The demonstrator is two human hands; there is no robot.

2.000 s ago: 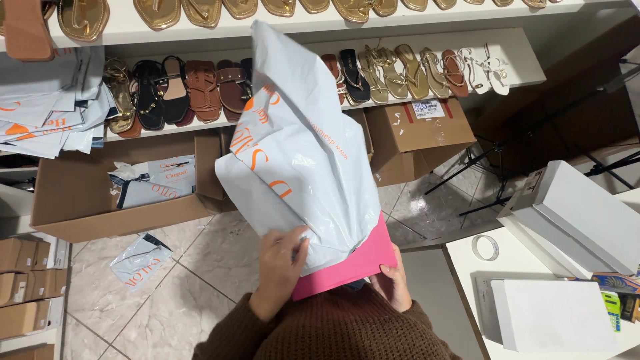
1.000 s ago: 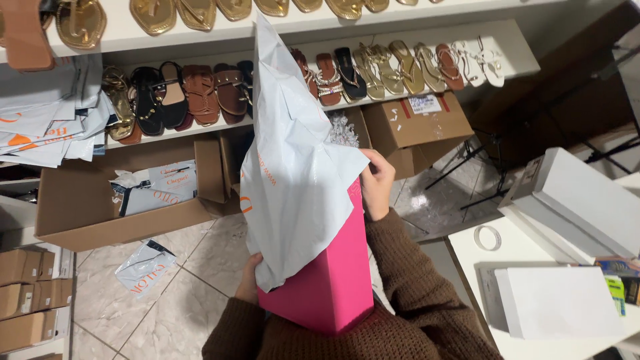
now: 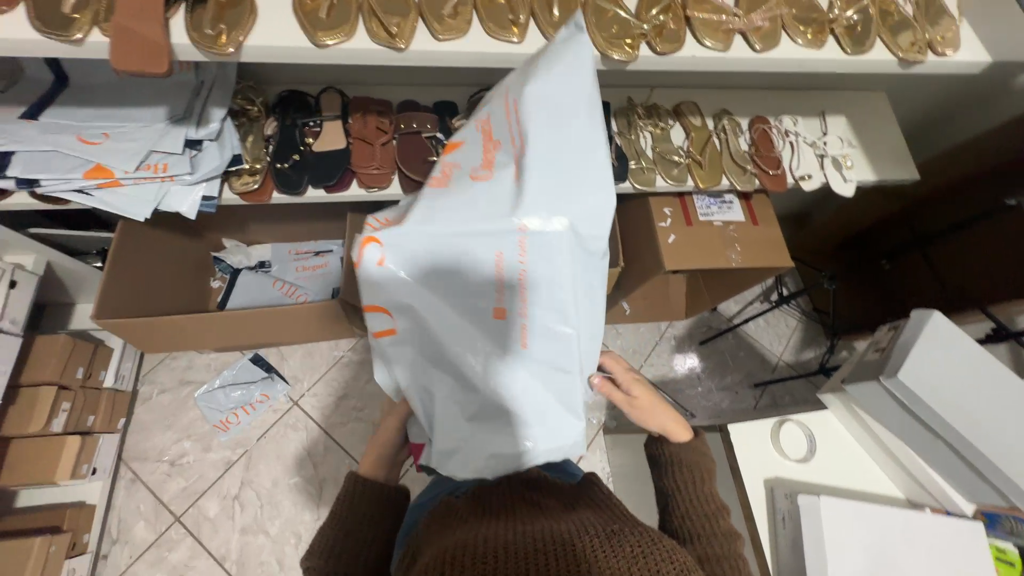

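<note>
A white plastic mailing bag (image 3: 496, 304) with orange print stands in front of my body, its top corner pointing up over the shelves. Only a sliver of the pink box (image 3: 416, 456) shows at the bag's lower left; the bag covers the rest. My left hand (image 3: 388, 444) is at the lower left edge of the bag, its fingers largely hidden behind the plastic. On the right edge, my right hand (image 3: 636, 396) pinches the plastic between thumb and fingers.
Sandals (image 3: 372, 144) line the shelves ahead, beside a stack of mailing bags (image 3: 144, 152). Open cardboard boxes (image 3: 160, 280) stand below. One bag (image 3: 242, 392) lies on the tiled floor. At right are a tape roll (image 3: 794, 440), white boxes (image 3: 888, 536) and a black tripod (image 3: 828, 320).
The bag has come down over the pink box, which showed widely one second ago and is now nearly covered. My right hand has moved from the box's upper corner down to the bag's right edge.
</note>
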